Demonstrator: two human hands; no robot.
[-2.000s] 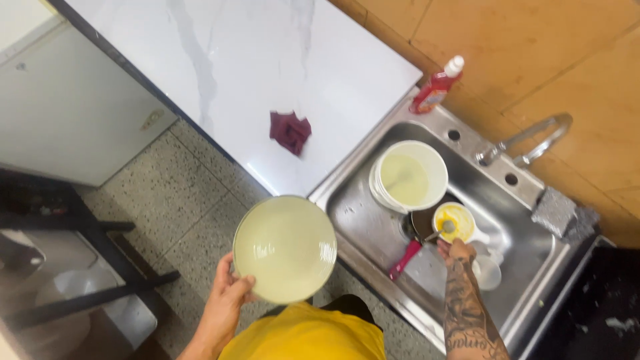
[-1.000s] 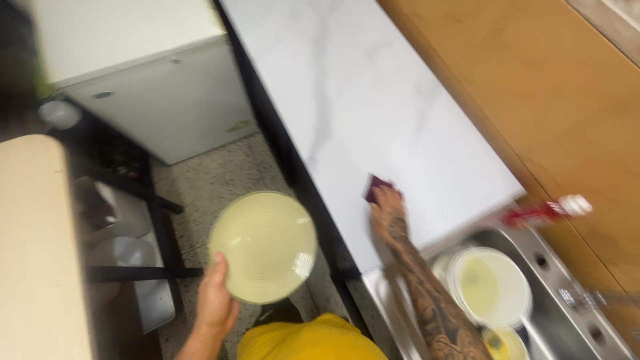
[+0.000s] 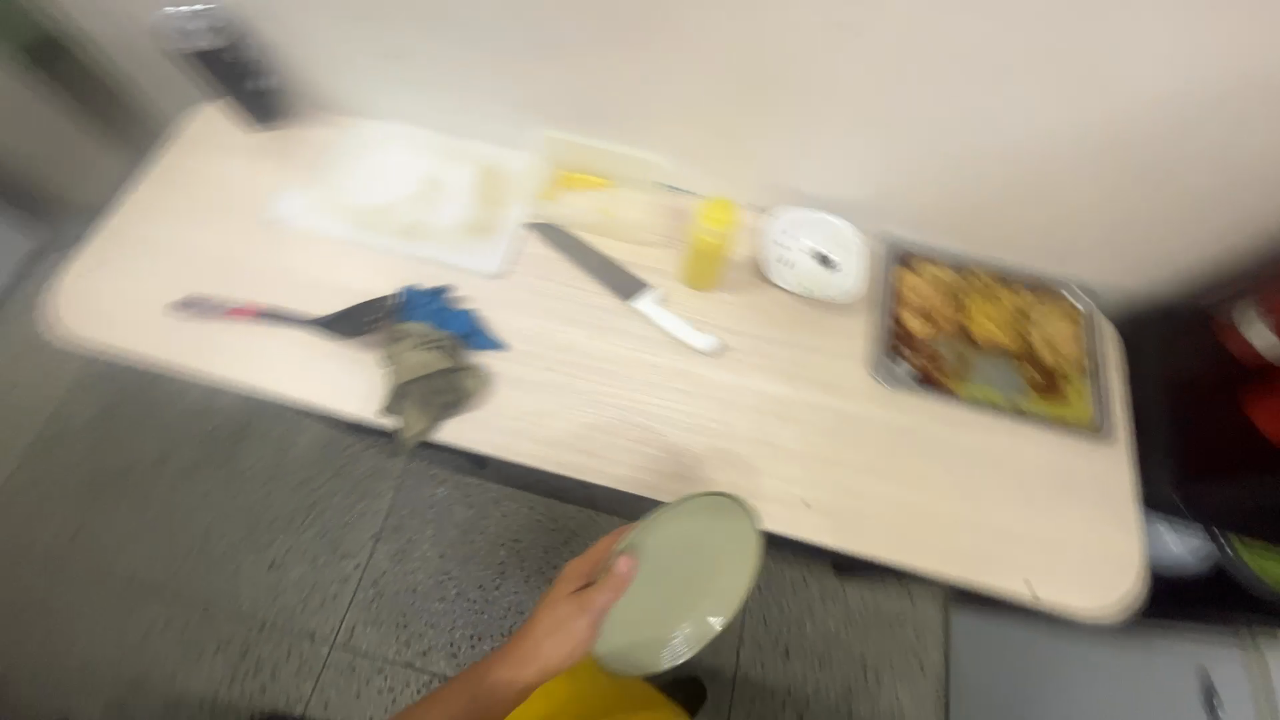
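My left hand [image 3: 575,605] grips the rim of a pale green round plate [image 3: 680,585], thumb on its upper face. The plate is tilted, just off the front edge of a light wood-look table [image 3: 800,440]. My right hand is out of view. On the table beyond, a kitchen knife with a white handle [image 3: 675,320] lies near a yellow bottle [image 3: 710,243] and a white round container [image 3: 814,255]. At the right end stands a metal tray of food [image 3: 990,335]. The view is blurred.
At the left lie a greenish cloth [image 3: 430,380], a blue cloth [image 3: 450,315] and a dark utensil [image 3: 350,317]. Behind them are a white cutting board [image 3: 410,195], a pale tray with something yellow [image 3: 600,190] and a dark container [image 3: 235,75].
The view has swung from the sink and white counter to the wooden table. My left hand still holds the plate. My right hand, on a dark red cloth one second ago, has left the view.
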